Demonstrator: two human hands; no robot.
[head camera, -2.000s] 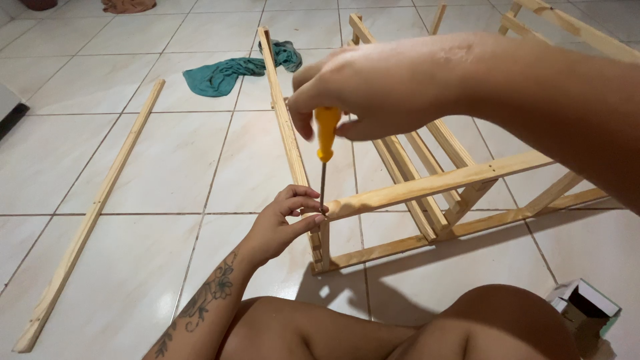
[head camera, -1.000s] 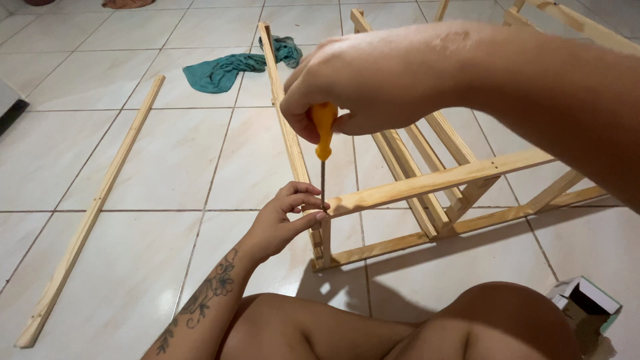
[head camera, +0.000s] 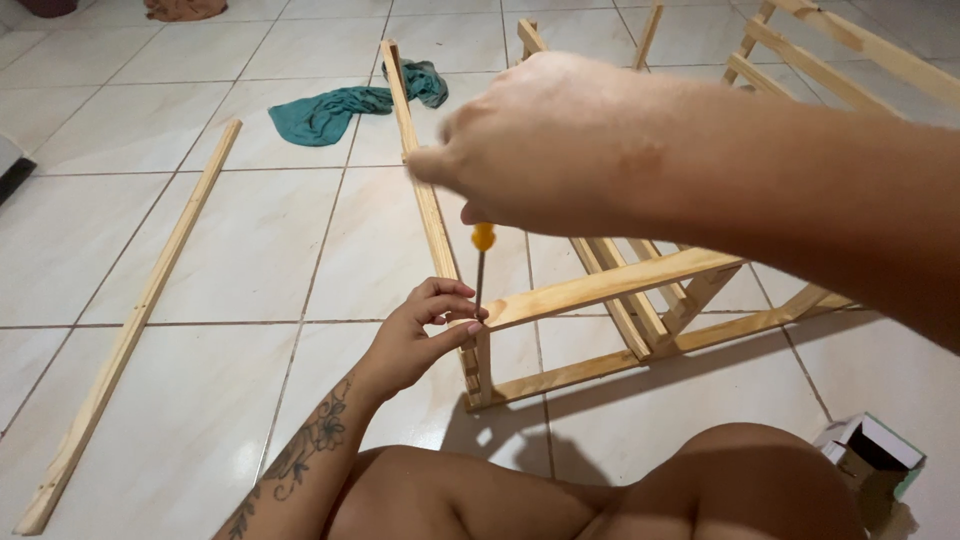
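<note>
My right hand (head camera: 525, 150) grips the yellow handle of a screwdriver (head camera: 482, 240) from above, and the hand covers most of that handle. The shaft points down to a corner of a wooden slatted frame (head camera: 600, 287), near the end of its upper rail. At that corner my left hand (head camera: 424, 326) pinches around the screwdriver's tip with thumb and fingers; whether a screw sits between them cannot be told. A long wooden rail (head camera: 424, 199) runs away from the same corner.
A loose wooden strip (head camera: 142, 300) lies on the tiled floor at the left. A teal cloth (head camera: 319, 118) lies partly behind the long rail. Another slatted wooden part (head camera: 825, 60) is at the upper right. An opened small box (head camera: 874, 450) lies beside my knee.
My right hand has turned and shifted slightly on the screwdriver's handle, and less of the yellow shows. The left hand stays at the frame's corner.
</note>
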